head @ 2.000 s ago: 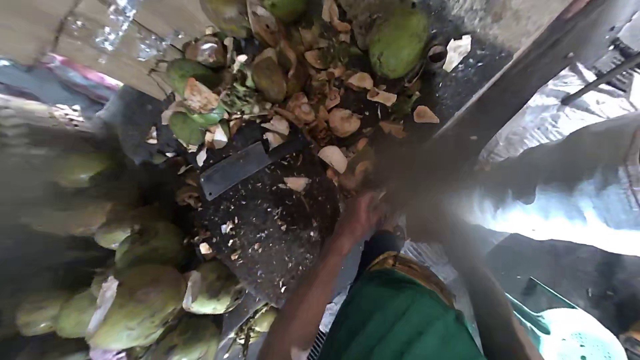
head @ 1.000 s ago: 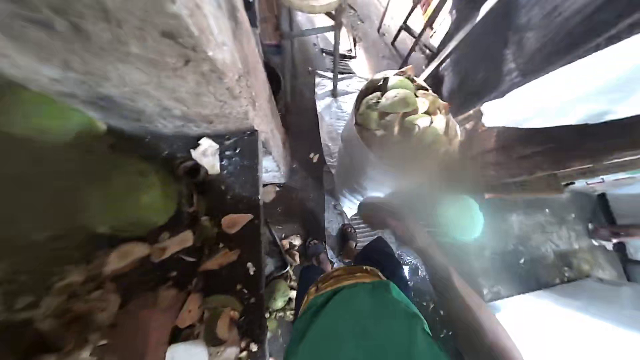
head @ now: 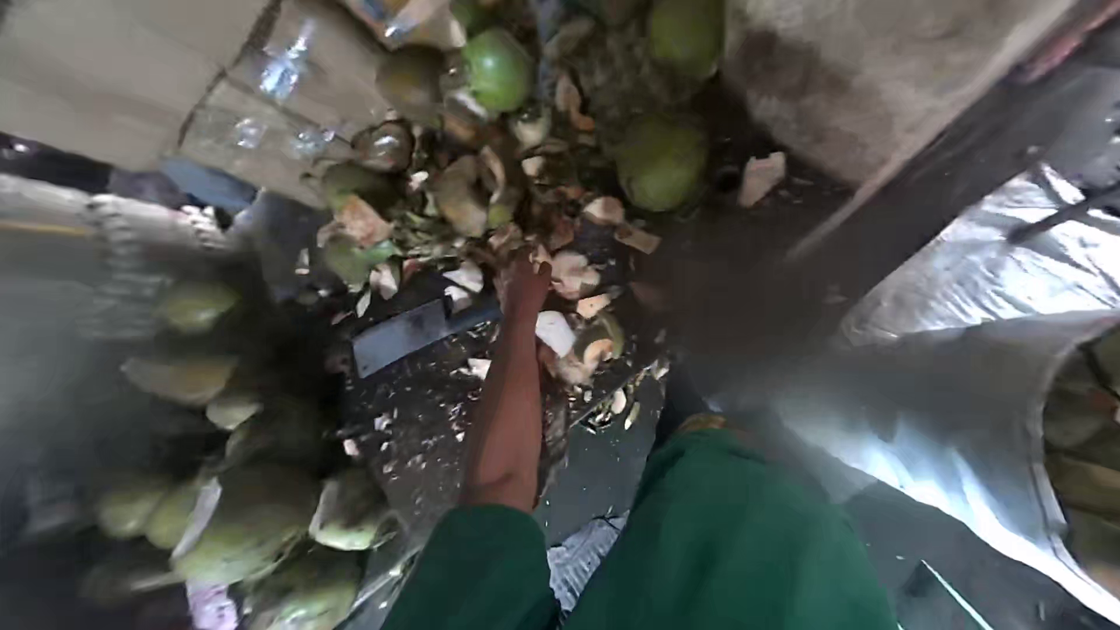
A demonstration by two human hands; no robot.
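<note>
My left hand reaches into a heap of coconut husk pieces on a dark work surface; its fingers are partly hidden among the scraps, so whether they grip anything cannot be told. Just left of the forearm lies a broad-bladed cleaver, its handle end near my wrist. A white-faced husk piece is right of the forearm. Behind the heap sit a bright green coconut and a larger green coconut. My right hand is not in view.
Trimmed coconuts are piled at the lower left. A concrete block stands at the back right. At the far right, a pale sack holds more green pieces. Plastic-wrapped items lie at the upper left.
The view has swung from the filled sack back to the work surface. My left hand is now in the husk heap. A hand seen near the sack a second ago is out of view.
</note>
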